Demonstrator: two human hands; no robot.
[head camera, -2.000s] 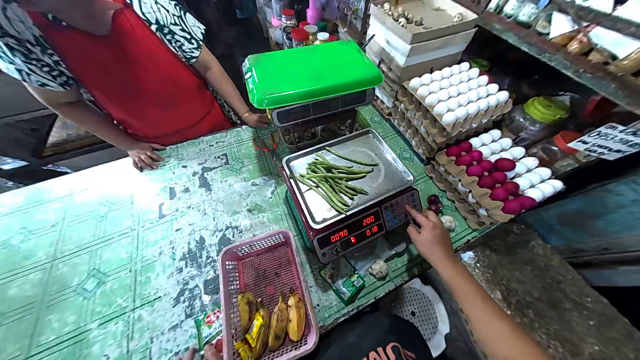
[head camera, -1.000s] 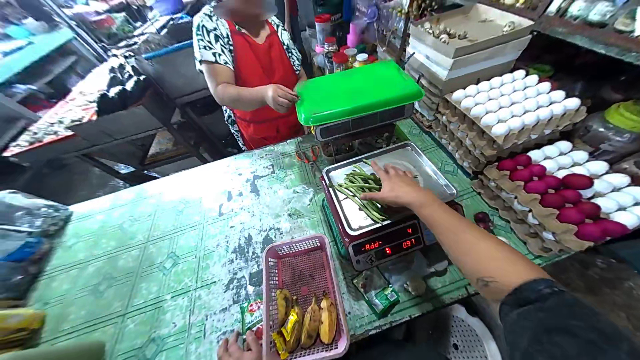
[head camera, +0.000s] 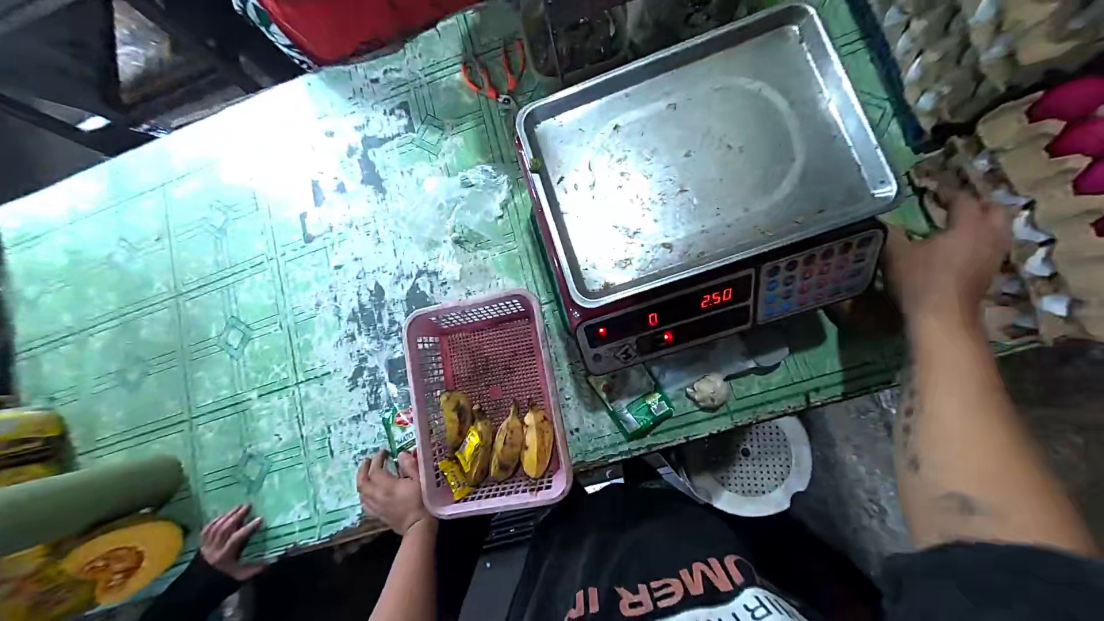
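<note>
My right hand (head camera: 949, 250) reaches past the right side of a digital scale (head camera: 673, 328), by the egg trays; its fingers are blurred, so whether they hold anything is unclear. The scale's metal tray (head camera: 690, 164) bears only small scraps, and its red display is lit. My left hand (head camera: 395, 492) rests at the table edge, fingers spread, touching or close beside a pink plastic basket (head camera: 414, 379). Inside the basket lie several bananas (head camera: 509, 444) and small yellow packets (head camera: 455, 479). A green packet (head camera: 399, 429) sits just above my left hand.
Red-handled pliers (head camera: 504, 99) lie behind the scale. In front of it are a green packet (head camera: 642, 414) and a garlic bulb (head camera: 709, 391). Another person's hand (head camera: 228, 542) touches the table edge, near a cut squash (head camera: 125, 556). Egg trays (head camera: 1018, 172) stand right; a white perforated stool (head camera: 750, 466) stands below.
The green beans, under my right hand on the scale tray a second ago, are off it. My right hand has moved to the scale's right side. The view has shifted closer.
</note>
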